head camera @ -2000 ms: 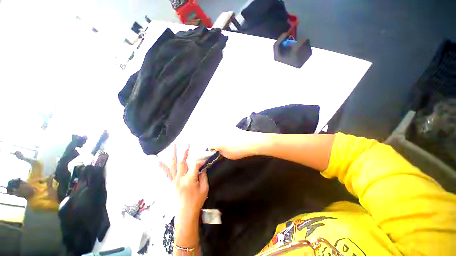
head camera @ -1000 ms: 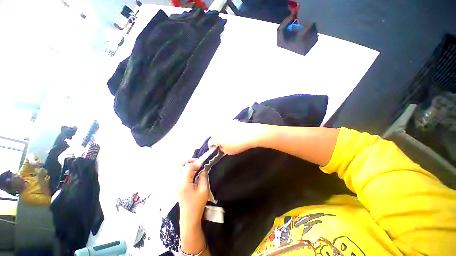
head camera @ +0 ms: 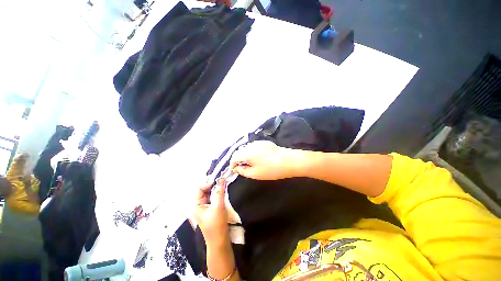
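A black garment (head camera: pixel 291 200) lies over my lap and the near table edge, with a pale strip (head camera: pixel 233 211) along its opening. My left hand (head camera: pixel 213 206) pinches the garment's edge at the strip's upper end. My right hand (head camera: pixel 262 161) is just right of it, its fingertips closed on the same edge. The fingertips of both hands nearly meet. Whether a needle is between them is too small to tell.
A black garment pile (head camera: pixel 178 77) lies on the white table (head camera: pixel 291 71). A small dark box (head camera: pixel 332 45) stands at the far edge. Small black trims (head camera: pixel 174 255), scraps (head camera: pixel 131 216) and a grey-green bottle (head camera: pixel 94 271) are at left. A person in yellow (head camera: pixel 23 189) sits far left.
My left hand was spread, then closed on the garment edge, and now holds it slightly lower. More of the pale strip and edge shows. The view has shifted, moving the pile left.
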